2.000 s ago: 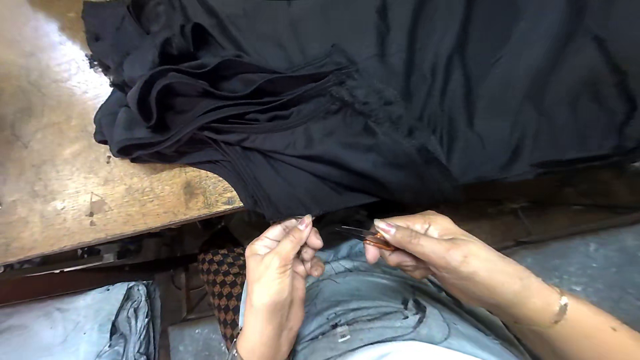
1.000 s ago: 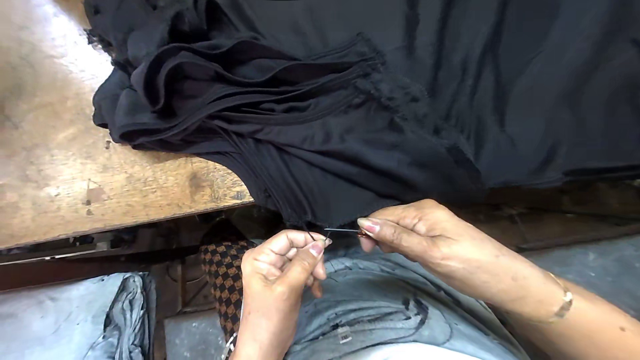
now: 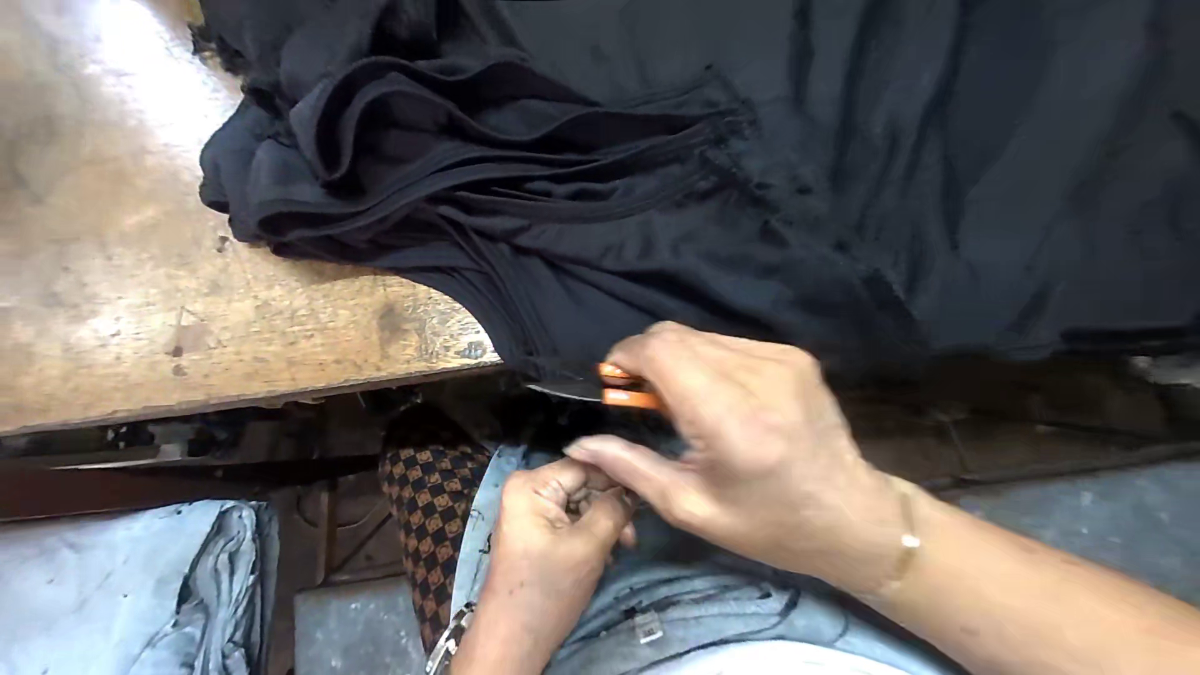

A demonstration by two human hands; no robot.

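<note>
My right hand (image 3: 750, 441) holds a small cutting tool with orange handles (image 3: 630, 397), likely thread snips, its thin blade pointing left at the lower edge of a black fabric pile (image 3: 600, 244). Just below and left of it, my left hand (image 3: 562, 525) is closed, its fingertips pinched together near my right thumb. Whether a thread lies between those fingertips cannot be seen. Grey-blue cloth (image 3: 694, 600) with a small white tag rests on my lap, under both hands.
The black fabric lies over a worn wooden table (image 3: 234, 337), whose front edge runs above my lap. Folded light-blue cloth (image 3: 103, 581) sits at lower left. Beside my lap is brown checked fabric (image 3: 427, 525).
My right hand has moved up and left, bringing the orange-handled tool to the black fabric's edge. My left hand has dropped slightly below it.
</note>
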